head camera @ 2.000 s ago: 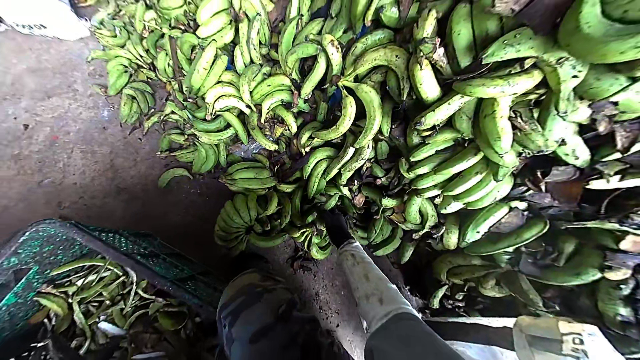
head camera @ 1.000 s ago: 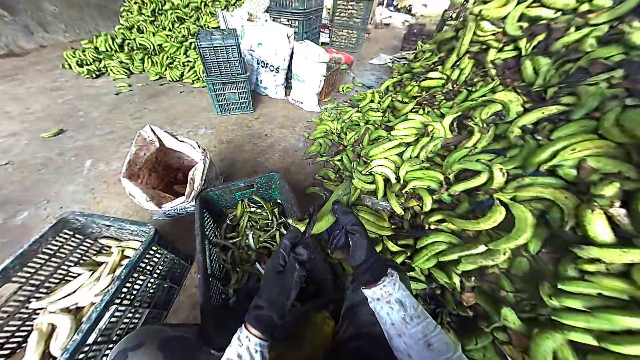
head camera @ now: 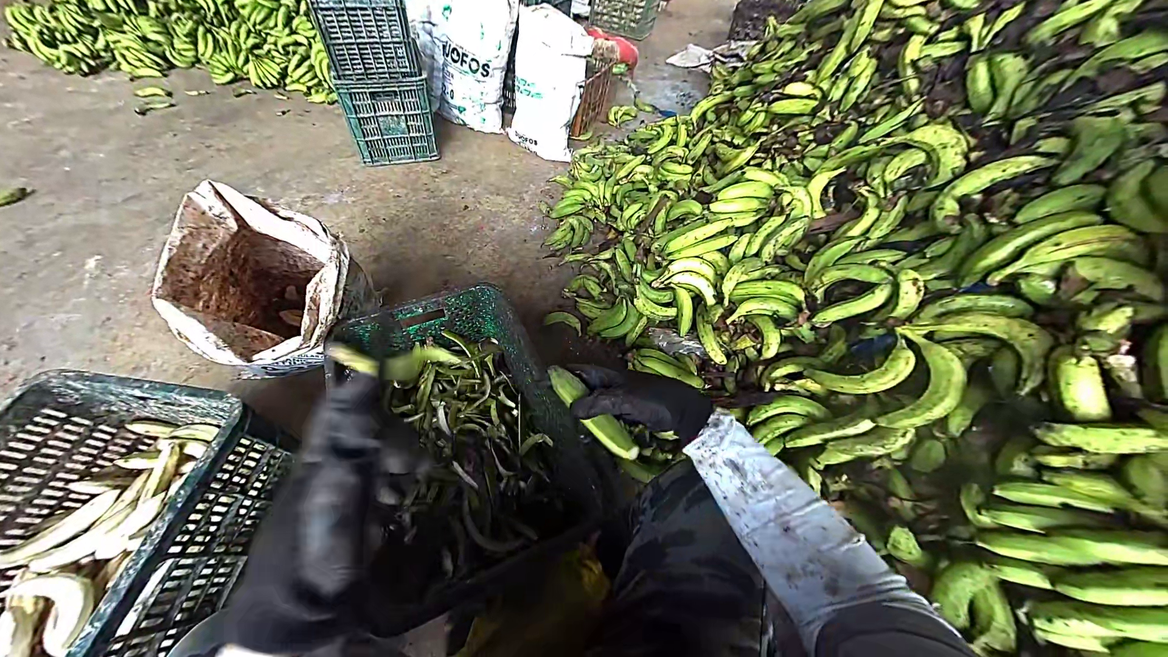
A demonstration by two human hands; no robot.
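My right hand (head camera: 643, 400), in a dark glove, holds a green plantain (head camera: 598, 415) over the right rim of a green plastic crate (head camera: 520, 365). Dark-green strips of peel (head camera: 465, 438) lie in that crate. My left hand (head camera: 342, 438), also dark-gloved, is blurred above the crate's left side. A blurred yellow-green piece (head camera: 392, 363) shows at its fingertips, with a thin dark shape beside it; whether the hand grips either cannot be told. Peeled plantains (head camera: 109, 520) lie in a second crate (head camera: 205, 465) at the lower left.
A large heap of green plantains (head camera: 849, 274) covers the right side. An open white sack (head camera: 342, 274), brown inside, stands behind the crates. Farther back are stacked crates (head camera: 388, 119), white sacks with writing (head camera: 547, 82) and another plantain pile (head camera: 228, 41) on the concrete floor.
The view has swung up from the heap since two seconds ago. One second ago my hands were close together at a green plantain; now they are apart, the left one farther left.
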